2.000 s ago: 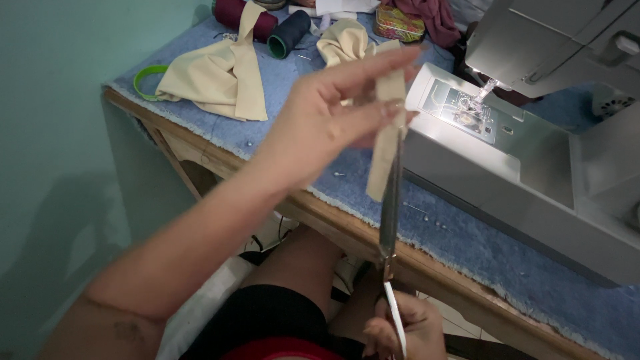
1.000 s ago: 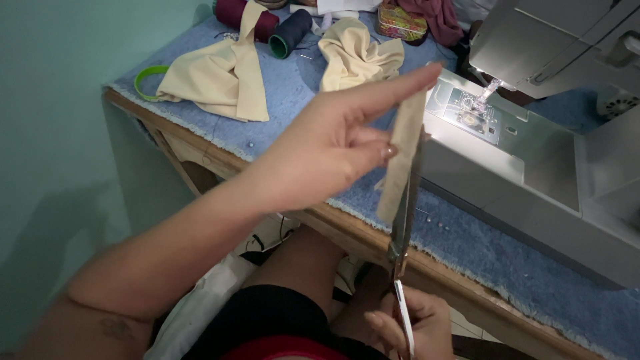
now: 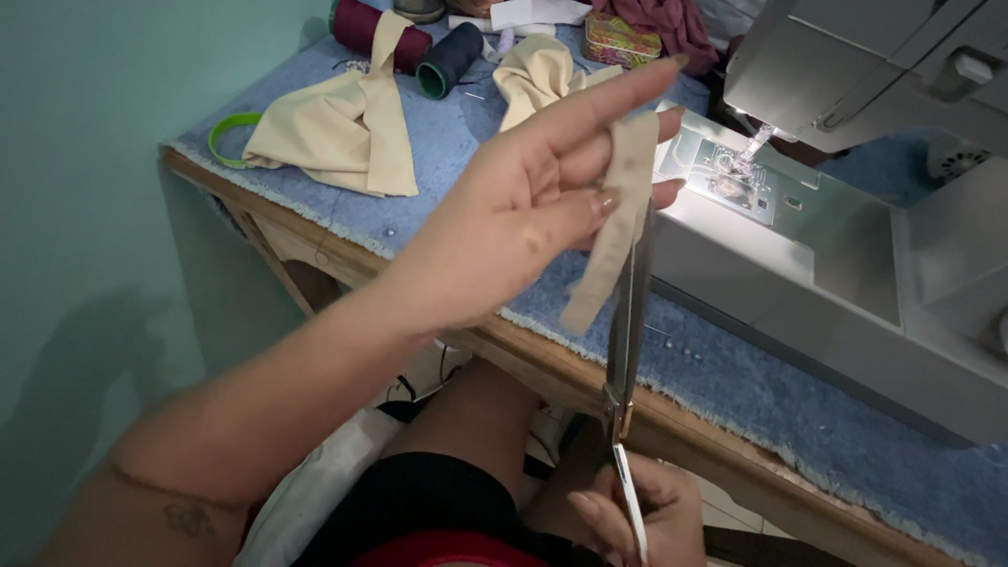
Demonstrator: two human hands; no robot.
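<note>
My left hand (image 3: pixel 520 213) pinches a narrow strip of cream fabric (image 3: pixel 618 220) between thumb and fingers, with the index finger stretched out toward the sewing machine. Long metal fabric scissors (image 3: pixel 628 331) point upward along the right edge of the strip; their upper blades are partly behind it. Around the scissors' handles, at the bottom of the view, my right hand (image 3: pixel 650 512) is closed. Whether the blades touch the fabric cannot be told. Beyond my left hand lies a gathered cream fabric piece (image 3: pixel 539 75), partly hidden.
A lit sewing machine (image 3: pixel 787 260) stands at right on a blue denim cloth (image 3: pixel 850 465) with frayed edges. Pins (image 3: pixel 669 344) lie near the wooden table edge (image 3: pixel 535 366). Farther back are a cream fabric piece (image 3: pixel 323 134), a green band (image 3: pixel 224 140), thread cones (image 3: pixel 450 61) and a patterned tin (image 3: pixel 622 39).
Two seconds ago my left fingers covered the upper part of the strip; now more of it shows. The gathered cream fabric, more exposed one second ago, is partly covered by my left hand again.
</note>
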